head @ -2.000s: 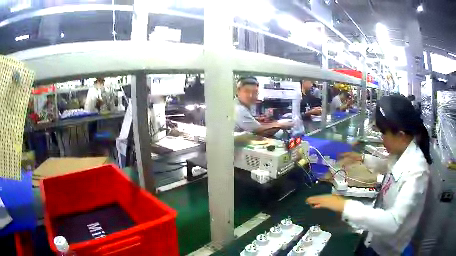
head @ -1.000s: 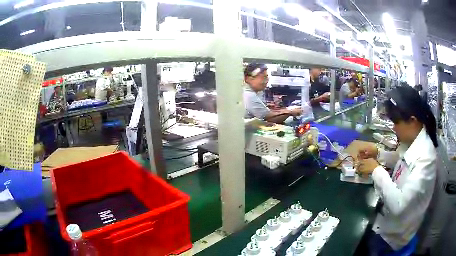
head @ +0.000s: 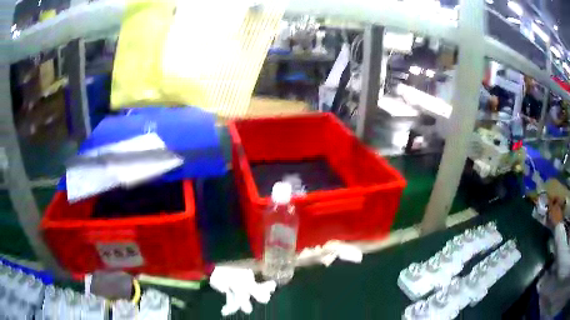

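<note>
No hand of mine is in the picture. White plug-in socket units (head: 450, 265) with raised round plug ends stand in two slanting rows on the dark-green bench (head: 350, 290) at the right. More white units (head: 75, 306) stand close together at the lower left, cut off by the picture's edge and blurred. A crumpled white work glove (head: 240, 290) lies on the bench near the middle. An upright clear bottle (head: 281, 234) with a white cap stands beside it.
A red crate (head: 325, 219) stands behind the bottle. A labelled red crate (head: 122, 247) at left has a blue sheet (head: 200, 140) and papers (head: 122, 165) on top. A yellow ring (head: 135, 291) lies under a dark pad (head: 112, 285). A perforated sheet (head: 231, 62) hangs above. A neighbouring worker's arm (head: 556, 222) shows at right.
The view has swung left. The socket rows, crate and neighbouring worker have shifted right in the picture. The labelled crate, glove and left-hand units have come into view.
</note>
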